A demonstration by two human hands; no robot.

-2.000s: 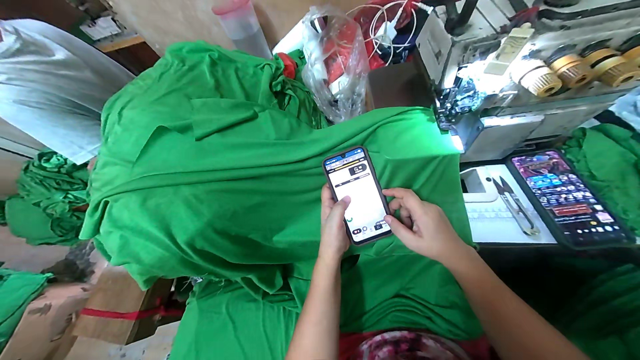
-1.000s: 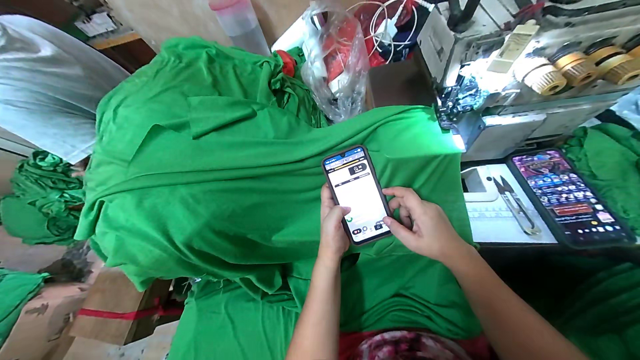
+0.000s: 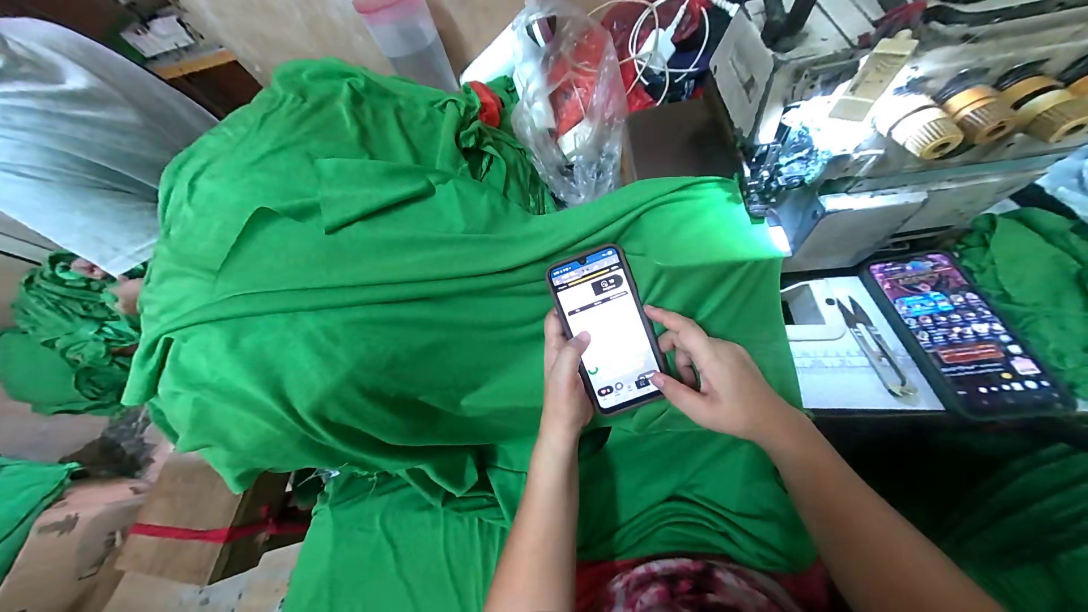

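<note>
A smartphone (image 3: 610, 340) with a lit screen is held above green fabric (image 3: 408, 314). My left hand (image 3: 567, 374) grips its left side, thumb at the screen's edge. Around the lower right corner are the fingers of my right hand (image 3: 714, 374), its thumb touching the screen. The fabric runs under a sewing machine's lit needle area (image 3: 769, 200). Right of my right hand, thread snips (image 3: 880, 348) lie on the white machine bed (image 3: 820, 374), beside a second phone (image 3: 969, 336) with its screen on.
Behind the fabric stand a clear plastic container (image 3: 412, 51) and a clear plastic bag (image 3: 574, 110) with white cables nearby. Thread tension dials (image 3: 986, 115) line the machine. A person in a light shirt (image 3: 76, 127) is at the left. Below, a cardboard box (image 3: 183, 518) bears red tape.
</note>
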